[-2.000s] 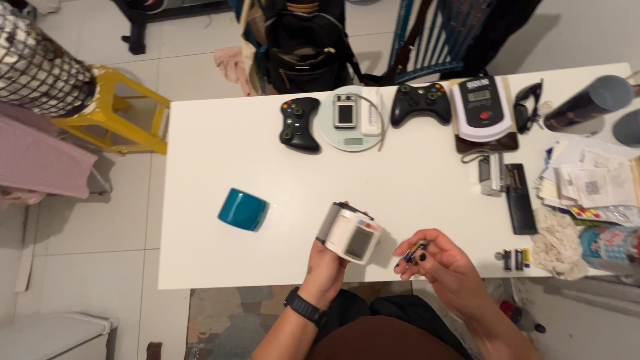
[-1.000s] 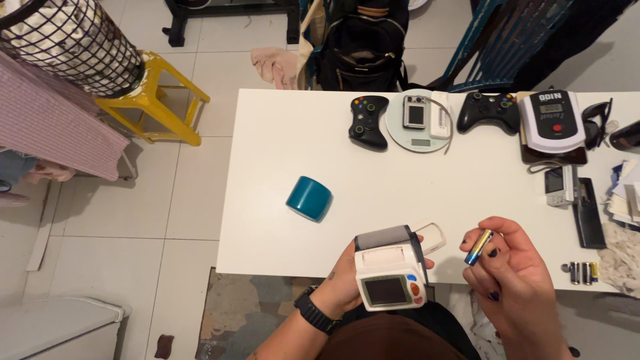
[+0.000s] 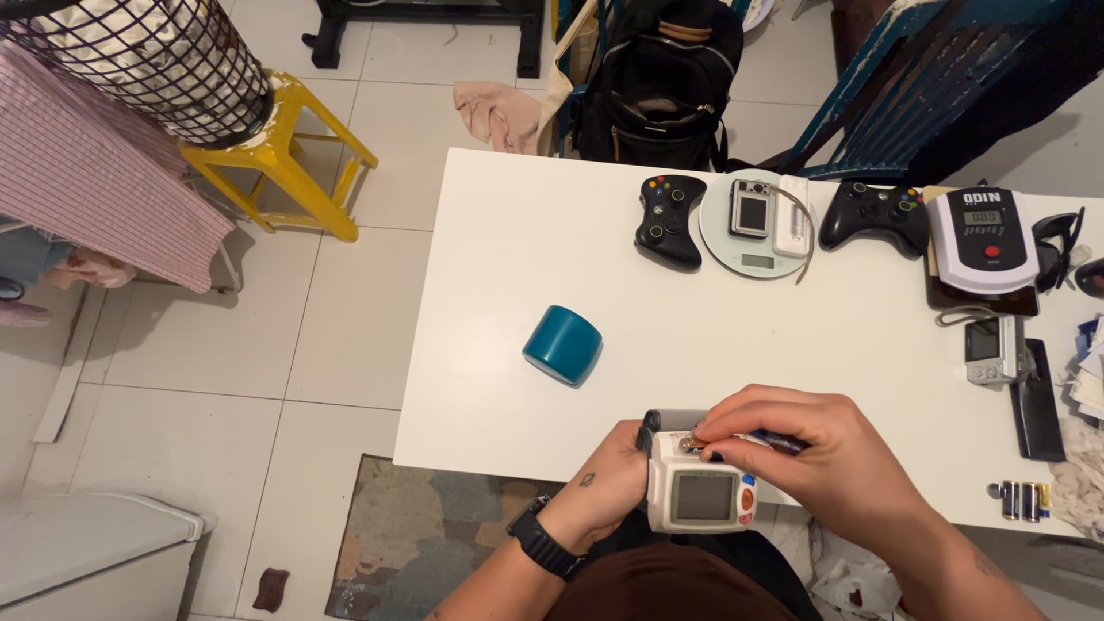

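My left hand (image 3: 608, 483) holds a white wrist blood pressure monitor (image 3: 660, 509) with a grey screen and coloured buttons, just past the table's front edge. Its dark grey cuff (image 3: 681, 421) shows behind the body. At the monitor's upper side, my right hand (image 3: 802, 440) pinches a battery (image 3: 690, 444) between thumb and fingers; only its metal end shows, and the fingers hide the rest. To the left on the white table (image 3: 483, 259) lies a teal cylindrical case (image 3: 562, 345). Several batteries (image 3: 1022, 500) lie near the front edge at the right.
Along the back stand a black game controller (image 3: 670, 222), a round kitchen scale (image 3: 755, 259) bearing a compact camera (image 3: 752, 210), another controller (image 3: 875, 218) and a white-and-black digital display unit (image 3: 983, 240). A silver camera (image 3: 994, 349) lies beside a black case (image 3: 1038, 405) at the right.
My right hand has moved left with the battery, from beside the monitor onto its upper side. The loose battery cover seen beside the monitor one second ago no longer shows.
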